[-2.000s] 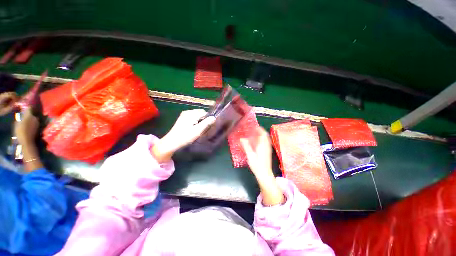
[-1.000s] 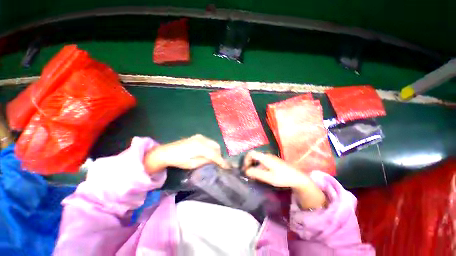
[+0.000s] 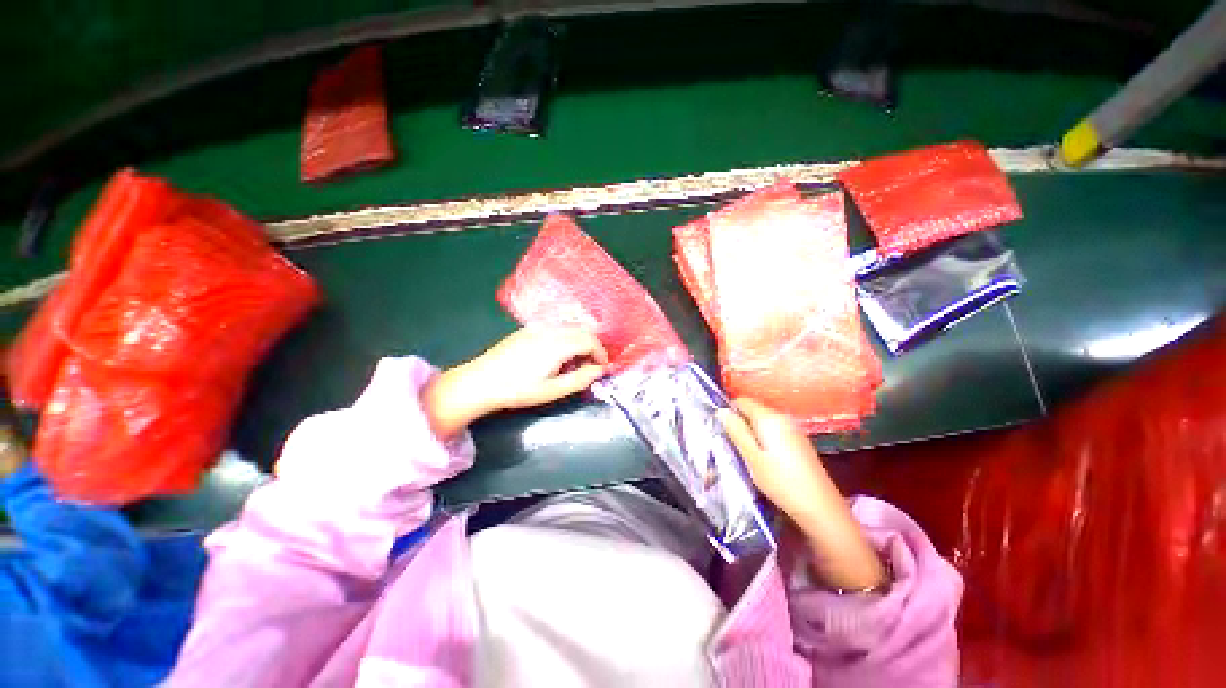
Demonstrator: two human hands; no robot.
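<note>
A red bubble bag (image 3: 588, 285) lies slanted on the dark green ledge in front of me. A dark item in a shiny clear bag (image 3: 698, 444) meets its near end; how far it is inside, I cannot tell. My left hand (image 3: 527, 368) pinches the near edge of the bubble bag. My right hand (image 3: 780, 464) holds the right side of the bagged item, whose lower end hangs past the ledge edge. A stack of empty bubble bags (image 3: 787, 303) lies just to the right.
A packed bubble bag (image 3: 930, 196) and a dark bagged item (image 3: 941, 285) lie right of the stack. A large red bundle (image 3: 168, 336) sits left, by a person's blue sleeve (image 3: 67, 558). The belt (image 3: 645, 128) carries bagged items. A grey bar (image 3: 1150, 88) slants in; red plastic (image 3: 1102, 538) lies lower right.
The bagged item has moved from my lap up to the bubble bag's near end. My left hand has taken hold of the bubble bag, now tilted. Items on the belt have shifted left in view.
</note>
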